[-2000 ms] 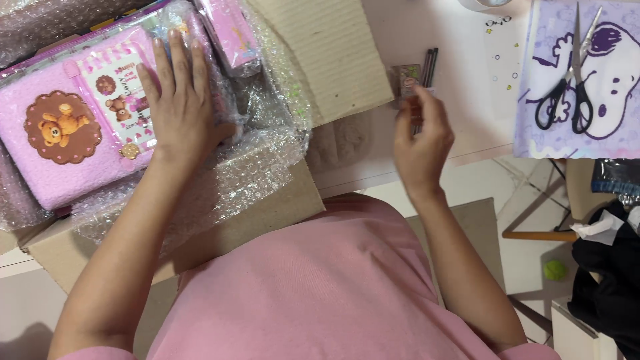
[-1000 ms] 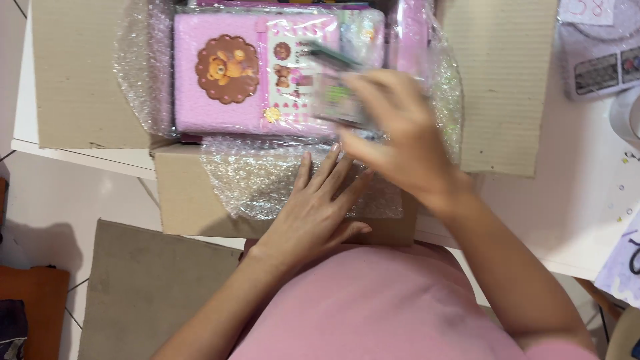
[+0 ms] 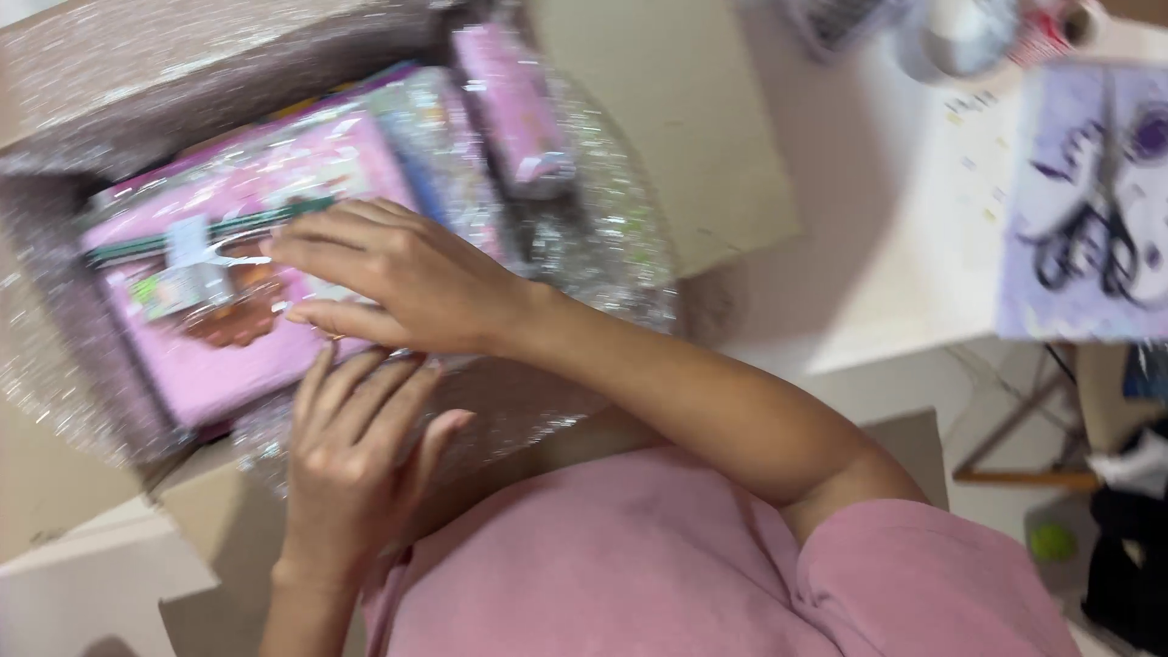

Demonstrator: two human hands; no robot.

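A cardboard box lined with bubble wrap (image 3: 630,265) holds a pink fuzzy notebook (image 3: 219,388) with a brown bear patch. Dark green pencils or pens (image 3: 137,246), bound by a white band, lie across the notebook, beside a small packet (image 3: 178,290) with a green print. My right hand (image 3: 401,274) is over the notebook at the right end of the pens; whether its fingertips touch them is blurred. Just below, my left hand (image 3: 360,438) rests with fingers spread at the notebook's near edge and the bubble wrap, holding nothing. A pink wrapped item (image 3: 511,105) lies on the box's right side.
The cardboard flap (image 3: 666,119) extends right over the white table (image 3: 849,301). Black-handled scissors (image 3: 1090,237) lie on a purple printed sheet (image 3: 1031,306) at the right. Rolls of tape (image 3: 967,36) are at the top right. A wooden-legged stand (image 3: 1031,476) is below the table.
The pens and small packet, beside the box two seconds ago and in my right hand one second ago, now lie on the notebook. The view has swung widely.
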